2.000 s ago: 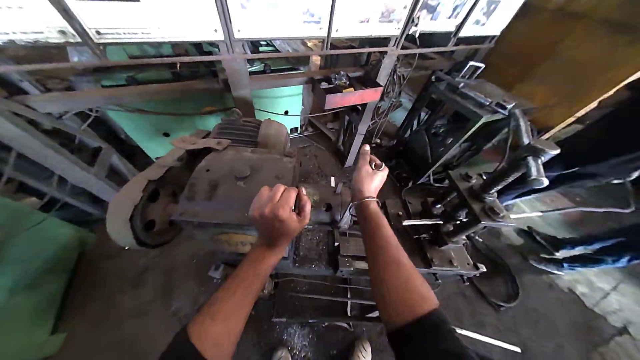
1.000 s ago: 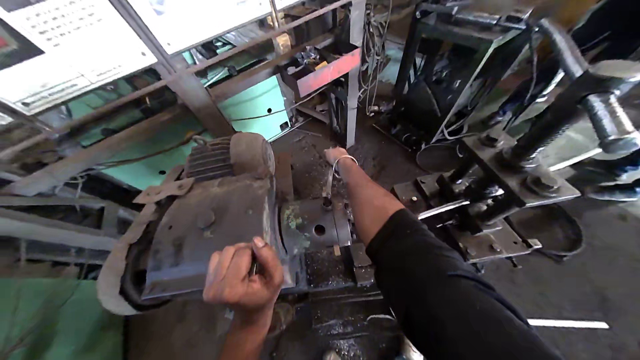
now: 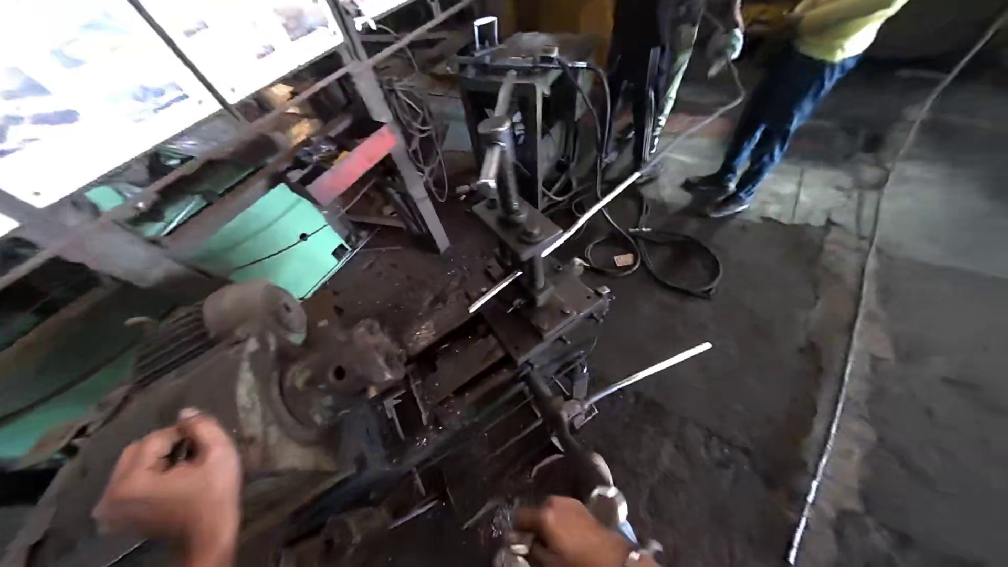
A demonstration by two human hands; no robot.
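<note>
My left hand [image 3: 177, 480], curled and blurred, is over the housing of a machine at the lower left, with a small dark thing partly seen between its fingers. My right hand [image 3: 563, 531] is low in the view beside a metal handle [image 3: 606, 498]; blur hides whether it grips it. A rusty machine with a chuck-like head [image 3: 346, 366] and a finned motor [image 3: 252, 307] stands at the left. Right of it, a screw clamp vise [image 3: 535, 244] with a T-shaped top holds a metal rod [image 3: 594, 211] that passes through it.
Two people stand at the back right, one in jeans [image 3: 795, 102]. Coiled cable [image 3: 677, 260] lies on the floor. A long rod [image 3: 854, 331] lies along the right. Another light rod [image 3: 654, 368] juts out near the vise. A steel frame with a red plate [image 3: 354, 165] stands behind.
The view has swung right, bringing the vise to the middle. My right hand, earlier stretched out beyond the machine's head, is now low, near the metal handle. My left hand stays curled over the machine.
</note>
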